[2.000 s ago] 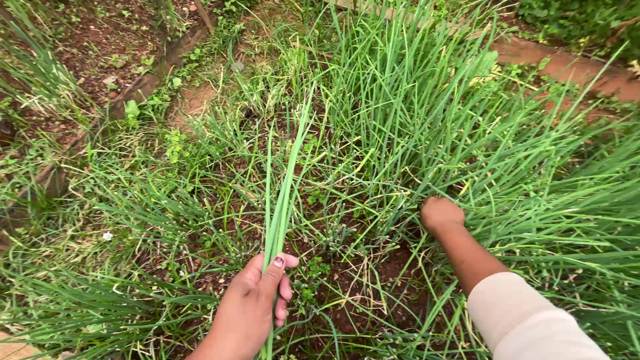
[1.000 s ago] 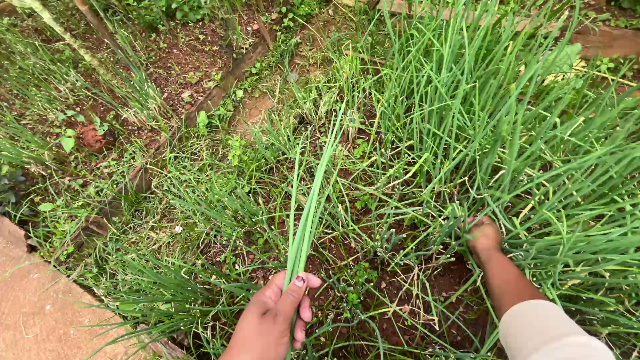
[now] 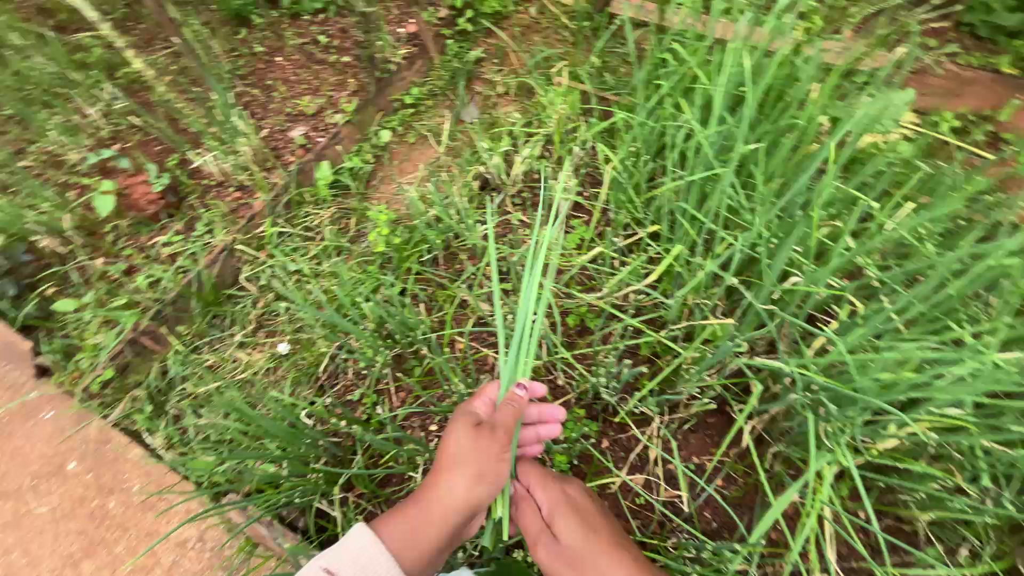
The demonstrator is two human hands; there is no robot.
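A bunch of long green chive-like leaves (image 3: 524, 312) stands upright in my left hand (image 3: 488, 448), held between the thumb and fingers. Just below it, my right hand (image 3: 560, 512) is at the lower end of the bunch, its fingers by the cut or pulled stalks. Whether it grips a stalk is hard to tell, as its fingertips are partly hidden. To the right grows a dense clump of the same tall green leaves (image 3: 768, 192), slightly blurred.
A reddish paved edge (image 3: 80, 480) lies at the lower left. Low grass and weeds (image 3: 344, 320) cover the soil in the middle. A wooden board (image 3: 744, 28) runs behind the bed, and another edging strip (image 3: 352, 132) slants along the left. Brown soil (image 3: 712, 456) shows near my right hand.
My right hand has left the tall clump on the right and come over to the base of the bunch. My left hand still holds the leaves.
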